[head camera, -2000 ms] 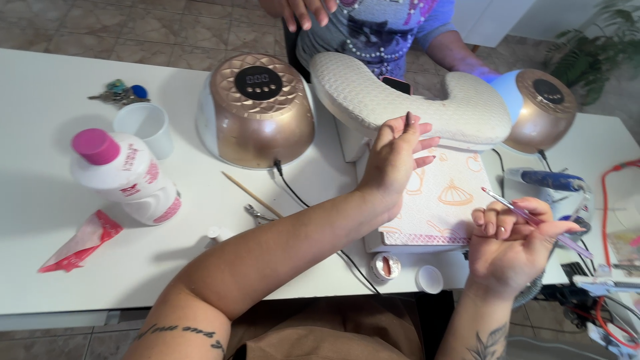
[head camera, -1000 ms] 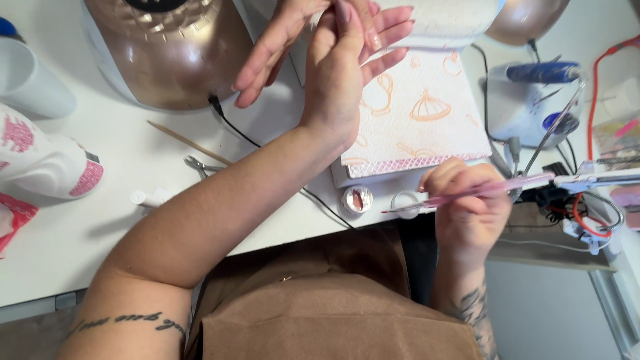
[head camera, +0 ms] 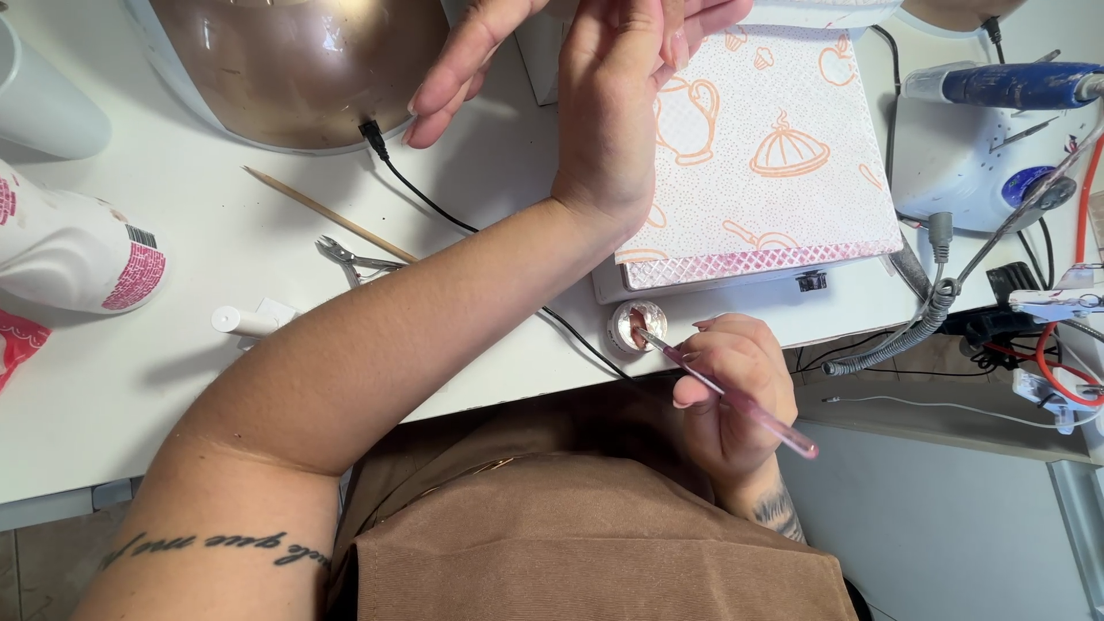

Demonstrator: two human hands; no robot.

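Note:
My right hand [head camera: 737, 392] pinches a nail brush [head camera: 733, 397] with a pink-purple handle. The brush tip is in a small open pot [head camera: 637, 328] of pinkish-brown product, near the front edge of the table. At the top, my left hand [head camera: 612, 112] is against another person's hand [head camera: 466, 69], whose fingers spread to the left of it. My left fingertips are partly cut off and overlapped, so the exact hold is hard to see. Below the two hands lies a paper towel [head camera: 768, 155] with orange kitchen prints, over a white box-like unit.
A gold-and-white nail lamp [head camera: 302, 69] stands upper left, its black cable [head camera: 431, 203] running under my left forearm. Cuticle nippers [head camera: 349, 257], a wooden stick [head camera: 319, 207], a small white bottle [head camera: 246, 322] and a large white bottle [head camera: 69, 250] lie left. A blue nail drill handpiece [head camera: 1018, 84] rests right.
My right hand has brought the brush down into the small pot; earlier the brush was away from it. The other person's hand now meets my left hand. The view has tilted down and come closer.

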